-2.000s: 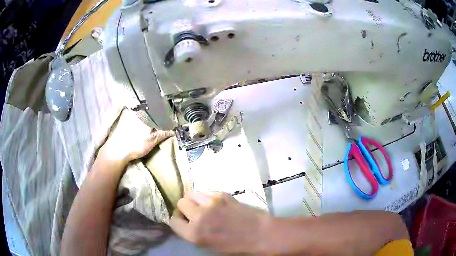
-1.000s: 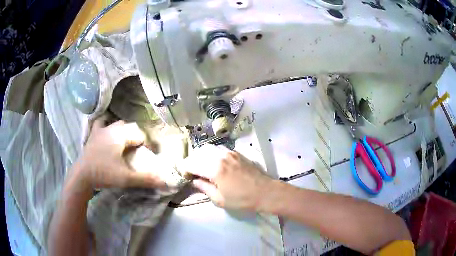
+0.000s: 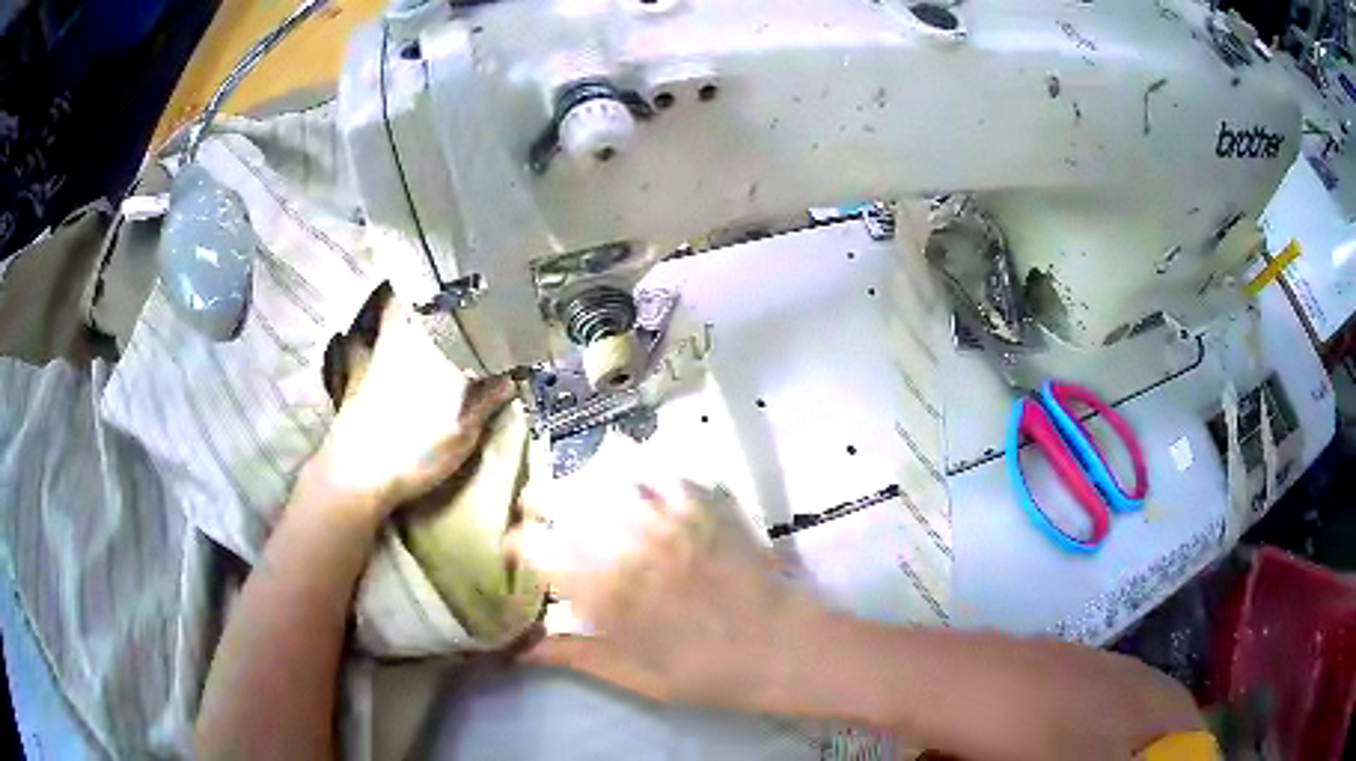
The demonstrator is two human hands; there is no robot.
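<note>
The khaki garment shell [image 3: 464, 543] lies folded in a curve in front of the presser foot, its yellowish inside showing. Striped lining [image 3: 223, 342] spreads to its left. My left hand [image 3: 409, 409] lies on the cloth just left of the needle area, fingertips near the foot, holding the cloth. My right hand [image 3: 654, 580] is at the near right edge of the fold, blurred and overexposed, with its fingertips at the cloth edge. The presser foot and needle are hard to make out beside the sewing machine head [image 3: 833, 134].
Pink-and-blue scissors [image 3: 1074, 468] lie right of the needle. A striped bias strip [image 3: 922, 446] crosses the bed. The lamp [image 3: 208, 253] hangs over the lining at left. A red basket [image 3: 1291, 654] stands at lower right. A tension knob [image 3: 595, 122] is on the machine face.
A second ago both hands were close together at the cloth; my left hand has since moved up toward the foot and my right hand slightly down. The cloth fold now lies flatter.
</note>
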